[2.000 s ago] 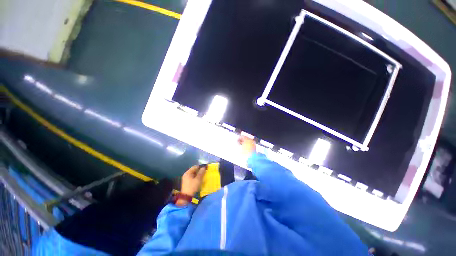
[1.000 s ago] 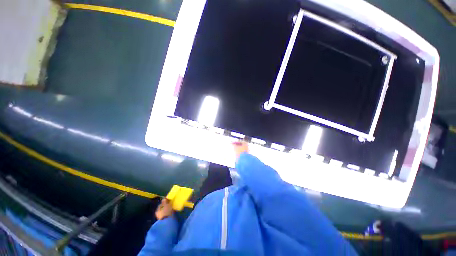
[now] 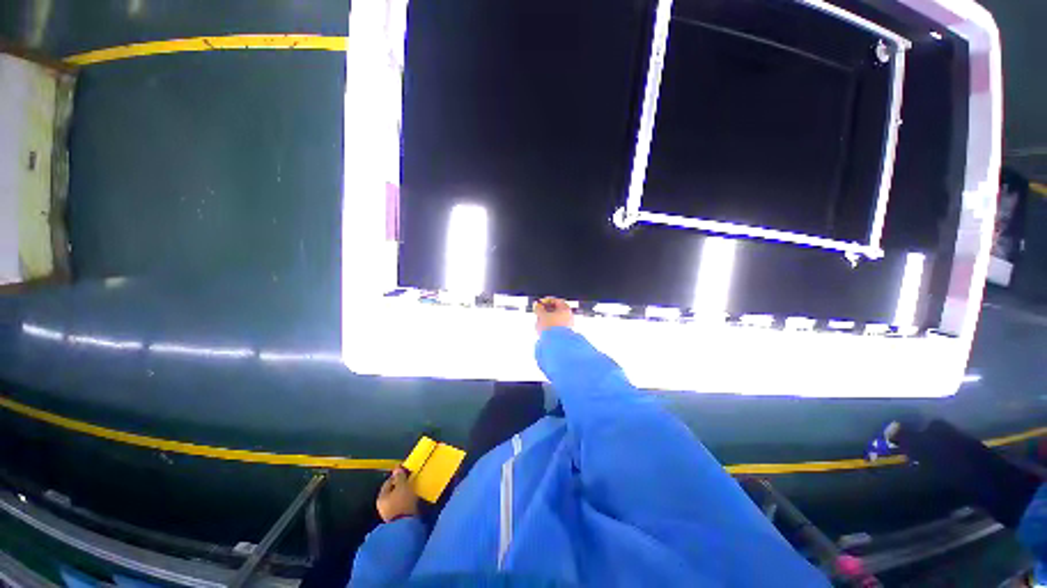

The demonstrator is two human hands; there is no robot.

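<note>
A large glossy black display panel (image 3: 517, 138) lies in a white foam tray (image 3: 781, 362). A row of small white edge tabs (image 3: 611, 309) runs along its near edge. My right hand (image 3: 552, 314) is at this edge, fingertips together on or just above the tabs; whether it pinches a small piece cannot be seen. My left hand (image 3: 396, 496) holds a yellow backing sheet (image 3: 435, 469) low in front of my body, left of my jacket. A thin white frame with round corner cups (image 3: 752, 230) lies on the panel's right part.
Green floor (image 3: 207, 172) with yellow lines lies around the tray. A pale block (image 3: 29, 172) stands at the far left. Metal rails (image 3: 276, 534) run along the bottom left. Part of another person, a blue sleeve (image 3: 1037, 531), shows at the right edge.
The view has turned, so the tray's near edge now lies nearly level. My right hand stays at the tab row. My left hand still holds the yellow sheet, now lower than two seconds ago.
</note>
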